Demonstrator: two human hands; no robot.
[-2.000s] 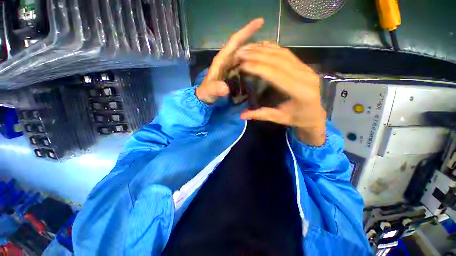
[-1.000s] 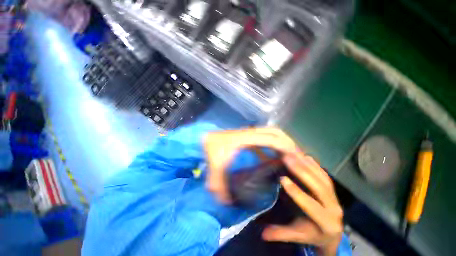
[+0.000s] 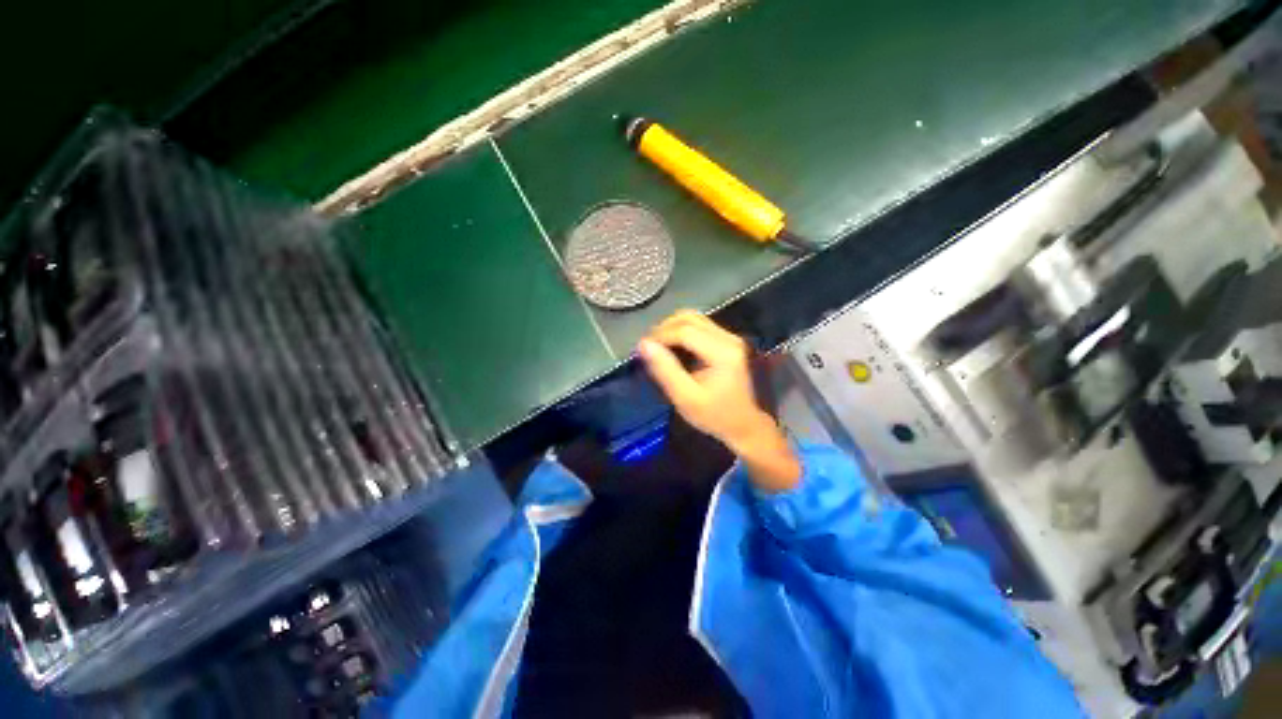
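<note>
My right hand [image 3: 710,386] is over the bench's front edge, just below a round grey speckled dish [image 3: 619,256]. Its fingers are curled with the thumb toward the dish; nothing shows in it, but I cannot tell if the fingertips pinch something small. A yellow electric screwdriver [image 3: 710,181] with a black tip lies on the green bench [image 3: 436,309], right of the dish. My left hand is out of view; only part of the blue left sleeve [image 3: 485,618] shows.
Tall ridged stacks of clear blister trays [image 3: 267,309] with phone parts stand at left. Dark trays [image 3: 331,653] are below them. The white machine [image 3: 900,351] with buttons, a screen [image 3: 956,527] and dark fixtures is at right. A pale strip [image 3: 520,106] edges the bench.
The view has swung toward the bench and machine. Both hands were together around a dark, blurred object; now my right hand is alone near the dish, and the left hand and object are out of view.
</note>
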